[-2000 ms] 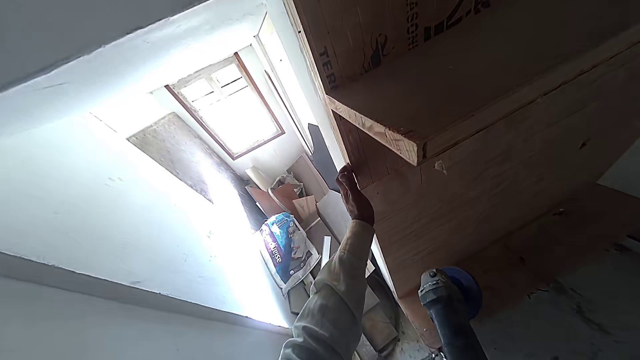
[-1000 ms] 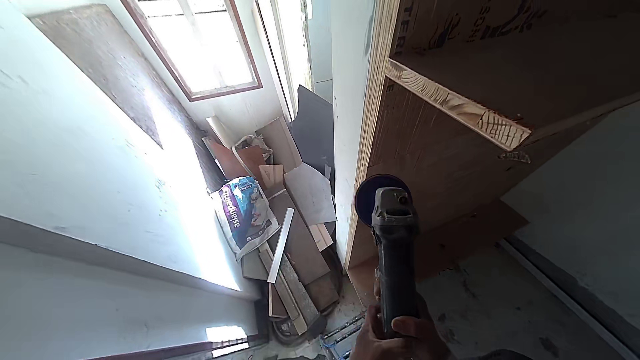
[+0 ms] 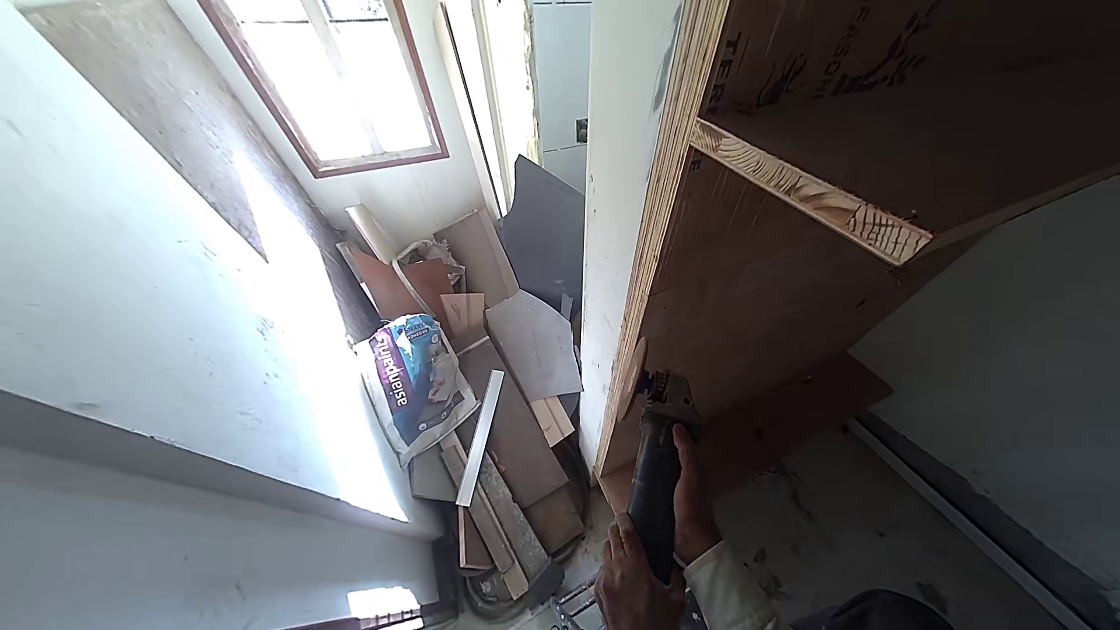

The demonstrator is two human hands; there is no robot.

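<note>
I hold an angle grinder (image 3: 658,472) with both hands. My left hand (image 3: 639,577) is wrapped round the rear of its dark body. Farther forward, my right hand (image 3: 694,499) grips the side near the head, its thumb along the housing. The brown disc (image 3: 632,381) is seen nearly edge-on, at the layered front edge (image 3: 652,271) of an upright plywood panel; whether it touches cannot be told. Above it, a shelf with a rough-grained front edge (image 3: 814,201) joins the panel (image 3: 726,289).
Left of the cabinet, board offcuts (image 3: 525,429), a grey sheet (image 3: 547,227) and a printed plastic sack (image 3: 416,385) lie heaped on the floor. A pale strip (image 3: 480,437) rests on the heap. Beyond is a bright window (image 3: 341,87); a brown board (image 3: 805,411) lies under the cabinet.
My left hand, first raised against the cabinet's edge, has come down onto the grinder. Since one second ago, the disc has turned nearly edge-on at the panel's front edge. The view has swung.
</note>
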